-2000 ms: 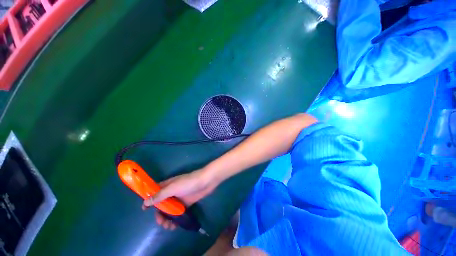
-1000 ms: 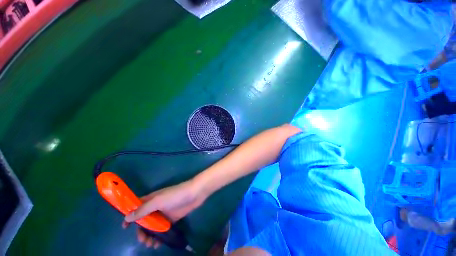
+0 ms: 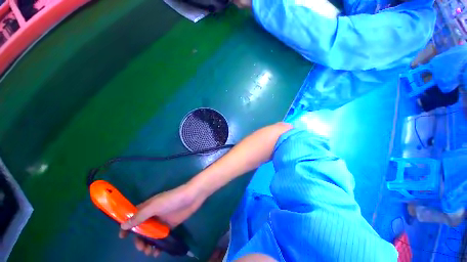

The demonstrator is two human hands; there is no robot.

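My right hand (image 3: 161, 212) grips an orange and black electric screwdriver (image 3: 115, 204) over the green bench. The tool lies slantwise, its orange rear end to the upper left and its thin metal tip to the lower right, close to the bottom edge. The tip touches no screw or part that I can see. A black cord runs from the rear past a round perforated dish (image 3: 199, 134), partly covered by small dark screws, and passes behind my forearm. My left hand is not in view; only a bit of bare skin shows at the bottom edge.
A pad with a black item (image 3: 13, 215) is cut off at the left edge; another (image 3: 194, 11) is at the top. A co-worker's blue sleeve (image 3: 353, 38) reaches over the bench at upper right. Blue stools (image 3: 415, 176) stand at right. A red-orange rack (image 3: 38, 28) is at upper left.
The view has shifted, so the dish and tool appear further left. The co-worker's arm has moved left towards the top pad. My right hand still holds the screwdriver.
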